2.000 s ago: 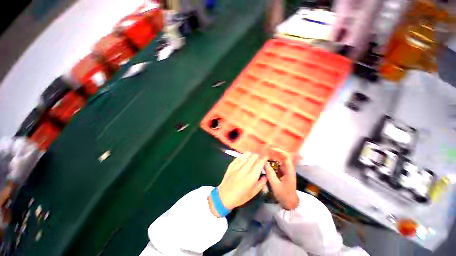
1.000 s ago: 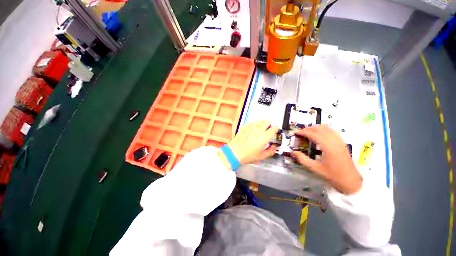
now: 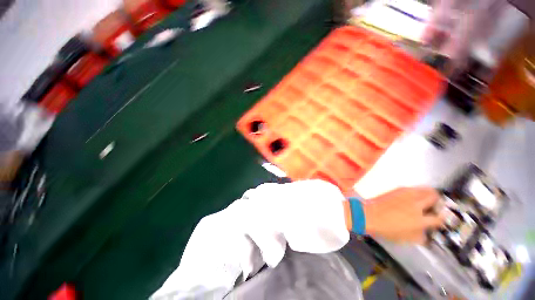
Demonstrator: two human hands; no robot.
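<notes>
My left hand (image 3: 402,215), with a blue band on the wrist, reaches right over the white table. Its fingertips are at the edge of the black and silver press fixture (image 3: 469,225). The picture is blurred, so I cannot tell if the fingers hold a part. My right hand is not in view. The orange-red pocket tray (image 3: 346,105) lies left of the table. Two black modules sit in its near left pockets, one at the corner (image 3: 256,127) and one beside it (image 3: 277,145).
A dark green belt (image 3: 176,170) carries several small loose pieces. Red and black stacked trays (image 3: 88,70) line its far edge. A small black part cluster (image 3: 443,135) lies on the white table. The orange-gold press cylinder (image 3: 510,88) stands at the upper right. A red object (image 3: 63,292) is at lower left.
The view has swung left, so the tray and fixture appear further right and tilted. My right hand was at the fixture one second ago and has left the picture. My left hand remains at the fixture.
</notes>
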